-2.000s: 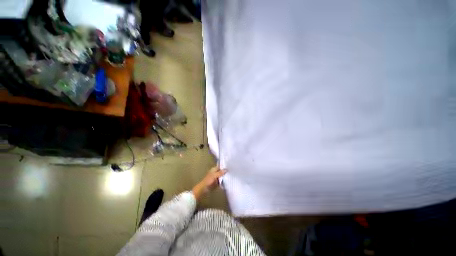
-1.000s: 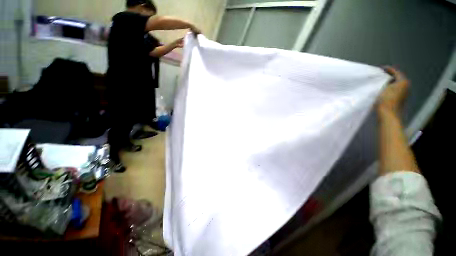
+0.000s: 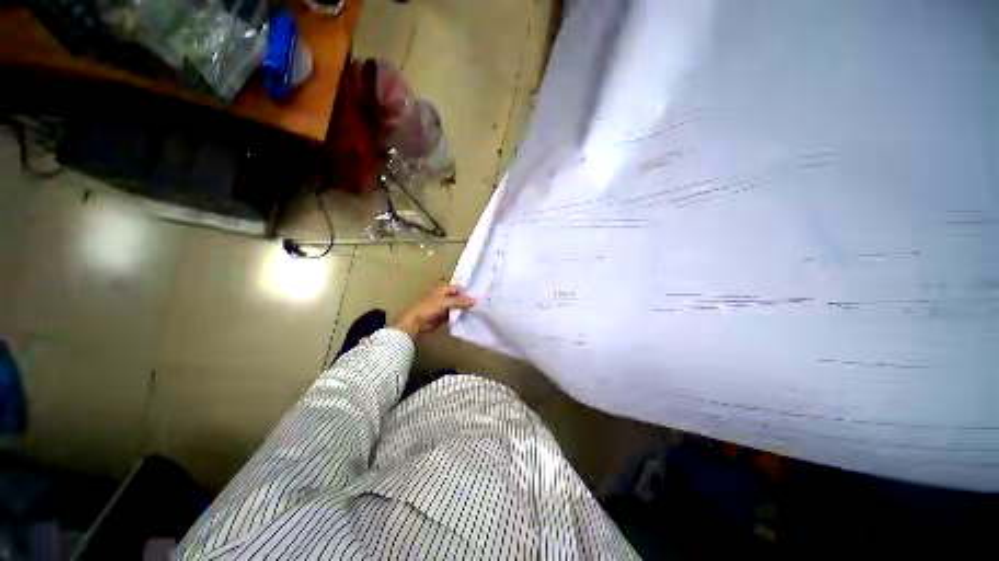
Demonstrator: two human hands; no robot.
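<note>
A very large white-lilac printed paper sheet (image 3: pixel 745 252) fills the right half of the view, with thin black lines and small text on it. It hangs in the air and sags, and its near edge curves down to the right. My left hand (image 3: pixel 436 310) is closed on the sheet's near left corner, with the thumb on top. My right hand is out of the picture. The sheet's far and right parts run past the picture's edges.
An orange-brown desk (image 3: pixel 323 110) at upper left holds a clear plastic bag (image 3: pixel 225 49) and a blue item (image 3: pixel 280 55). On the floor beside it are a red bag (image 3: pixel 356 137), a pink bundle (image 3: pixel 416 123), a black wire hanger (image 3: pixel 411 203) and a cable (image 3: pixel 318 250).
The view has swung from the other person down to the floor. The other person and my right hand have left the picture. My left hand shows again at the sheet's corner, and printed lines are visible.
</note>
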